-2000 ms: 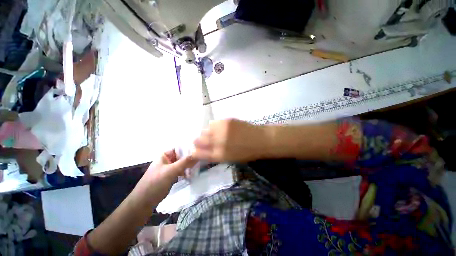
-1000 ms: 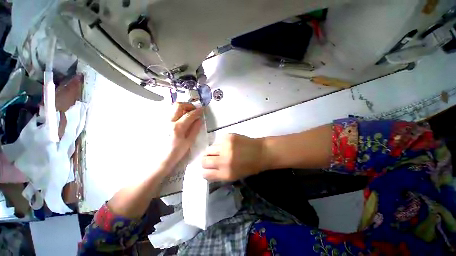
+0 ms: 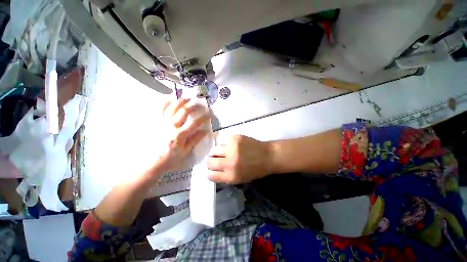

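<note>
A white strip (image 3: 203, 197) runs from the presser foot and needle (image 3: 200, 91) of the off-white sewing machine (image 3: 205, 25) down over the table's front edge. My left hand (image 3: 185, 128) lies on its upper part just below the needle, fingers spread and bright from the lamp. My right hand (image 3: 233, 159) grips the strip's right edge lower down, with curled fingers. A stack of white cut pieces (image 3: 176, 230) lies on my lap, on the checked cloth (image 3: 220, 245), partly behind the strip.
A yellow-handled tool (image 3: 340, 84) and thin metal tools lie right of the needle, by a dark pouch (image 3: 287, 40). White scraps (image 3: 43, 148) hang left of the table (image 3: 118, 112). Ruled marks run along its front edge.
Two seconds ago both hands were together above the lap. Then the strip came under the needle. Since one second ago my left hand has spread over it; the strip's lower end sits slightly higher.
</note>
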